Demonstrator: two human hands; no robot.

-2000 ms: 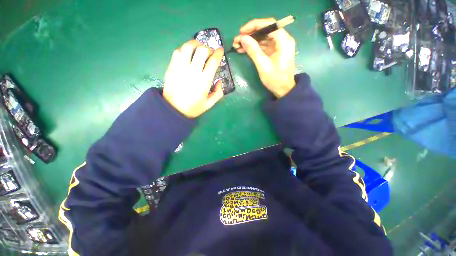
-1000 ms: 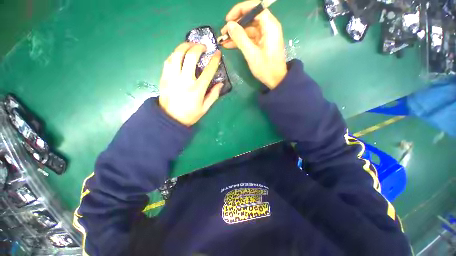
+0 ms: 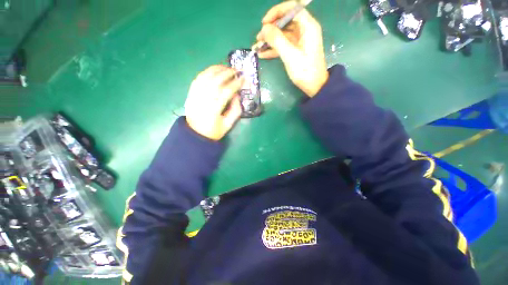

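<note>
An open phone unit (image 3: pixel 250 83), a black oblong shell with a silvery board showing, lies on the green bench top (image 3: pixel 150 83). My left hand (image 3: pixel 214 100) is at its left side, fingers on its left edge and board, steadying it against the bench. My right hand (image 3: pixel 295 47) holds a slim pen-like tool (image 3: pixel 285 21) like a pencil. The tool's tip is at the unit's upper right corner; whether it touches cannot be told. The fingers hide part of the tool.
A clear tray (image 3: pixel 89 222) with pockets of dark units is at lower left, a dark unit (image 3: pixel 83 150) beside it. Heaped units (image 3: pixel 465 22) lie at upper right. A blue plastic object (image 3: pixel 465 200) is beyond the bench edge at right.
The view has shifted, bringing more of the left tray in. The unit stands more upright in view and my left hand covers less of it. The tool remains near its upper right edge.
</note>
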